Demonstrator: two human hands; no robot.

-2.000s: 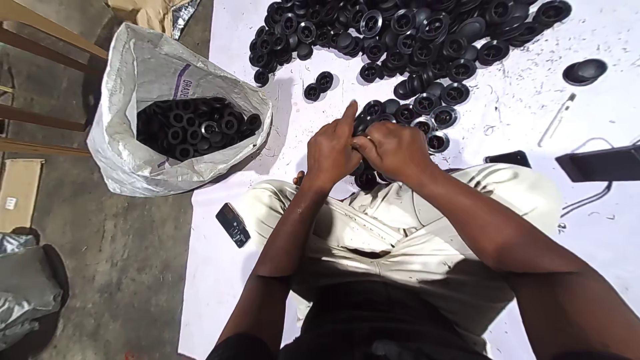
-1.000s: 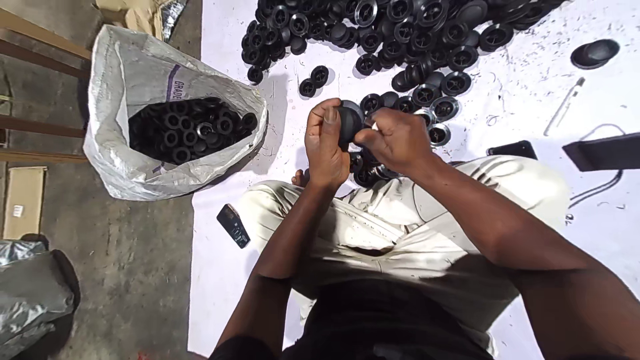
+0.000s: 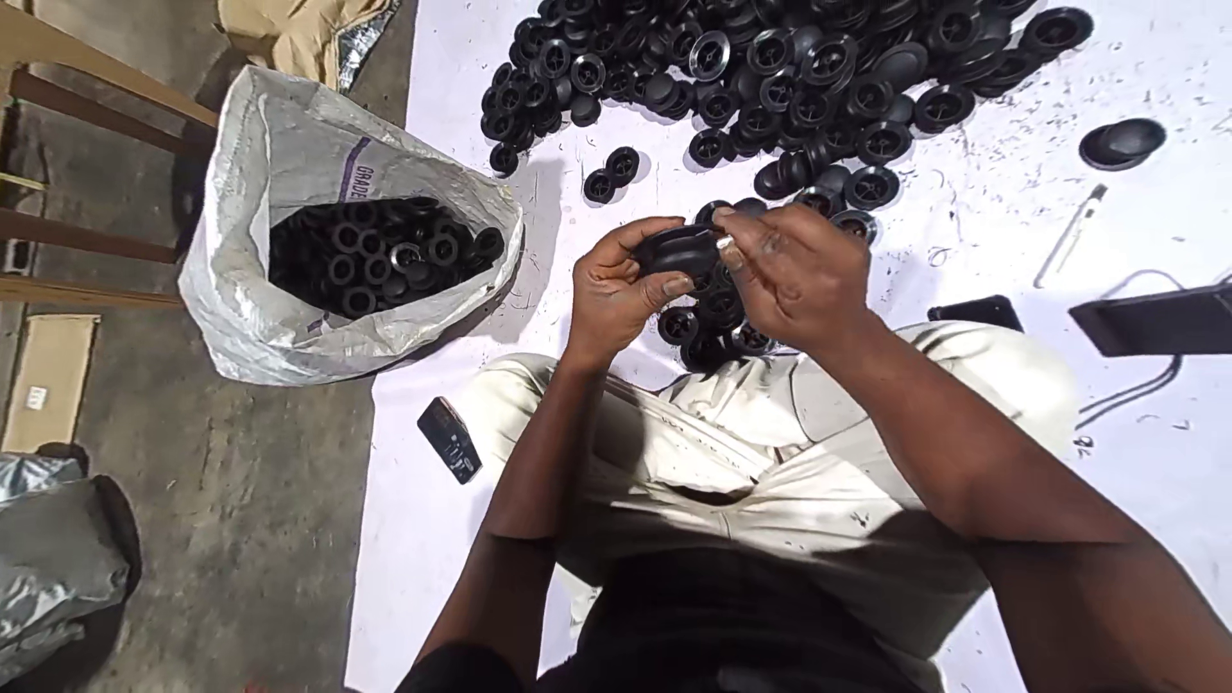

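Between my hands is a round black plastic part [image 3: 679, 248]. My left hand [image 3: 616, 289] holds it by its left side, thumb below and fingers above. My right hand [image 3: 794, 269] has its thumb and fingertips pinched at the part's right edge; whether they grip the part or something small on it cannot be told. Several similar black parts [image 3: 707, 337] lie just below and behind my hands, partly hidden by them. Beyond them spreads a large heap of round black parts [image 3: 770, 87], some showing a spoked inner side. Two more [image 3: 611, 175] lie apart, left of the heap.
A white woven sack [image 3: 356, 351] with black rings inside stands at the left. A phone-like device [image 3: 449, 441] lies by my left knee. At the right are stacked black discs [image 3: 1121, 144], a thin tool [image 3: 1070, 236], a dark flat object [image 3: 974, 313] and a black device with a cable [image 3: 1155, 322]. Wooden bars [image 3: 96, 115] reach in at the upper left.
The black part in my left hand has tilted from facing up to more edge-on. Two seconds ago my hands were close together around it; now my left hand is spread wider along its side.
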